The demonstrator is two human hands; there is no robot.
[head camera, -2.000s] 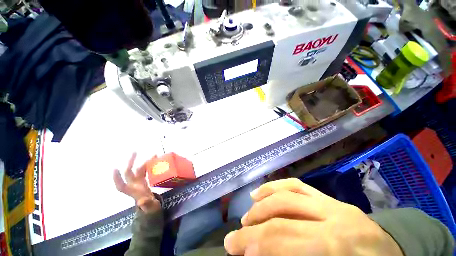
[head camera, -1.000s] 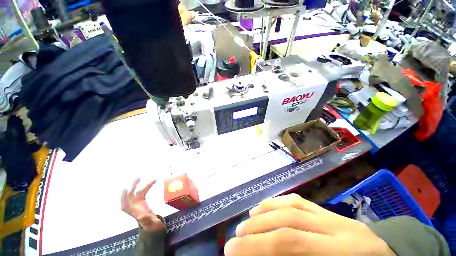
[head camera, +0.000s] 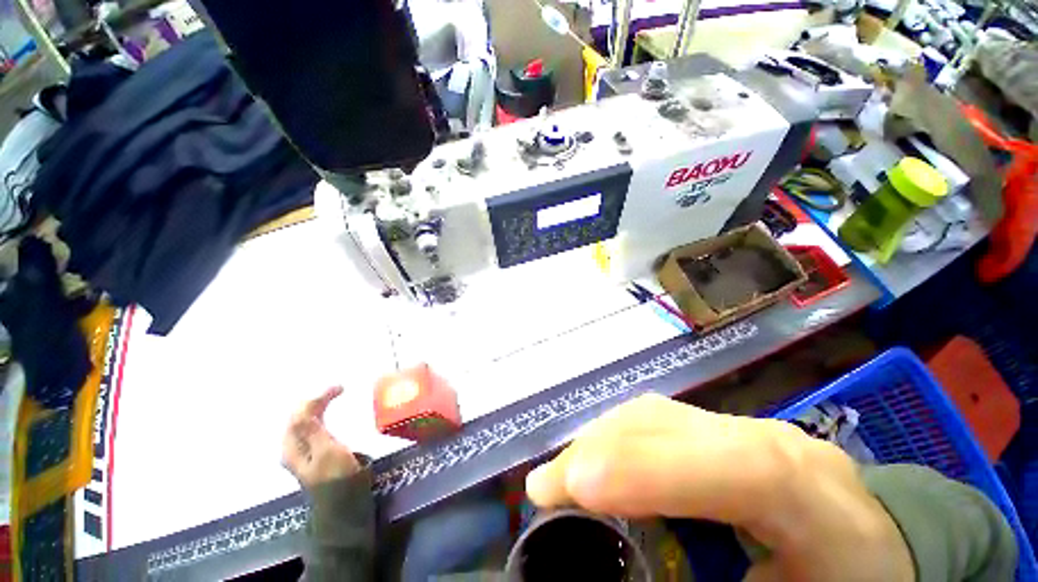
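An orange-red box sits on the white table near its front edge. My left hand is just left of the box, apart from it, empty, with the fingers partly bent. My right hand is large at the bottom, its fingers curled at the rim of a round, open-mouthed container with a dark inside. The container is cut off by the lower edge, and what it is cannot be told. The white sewing machine stands behind, with a lit display.
Dark navy cloth is piled left of the machine. A cardboard tray, a small red tray and a green bottle stand right of it. A blue basket is at the lower right. A dark blurred shape hangs over the machine's left end.
My right hand has shifted, and the round container's mouth now shows under its fingers. My left hand's fingers, spread before, are now more bent. The box remains on the table.
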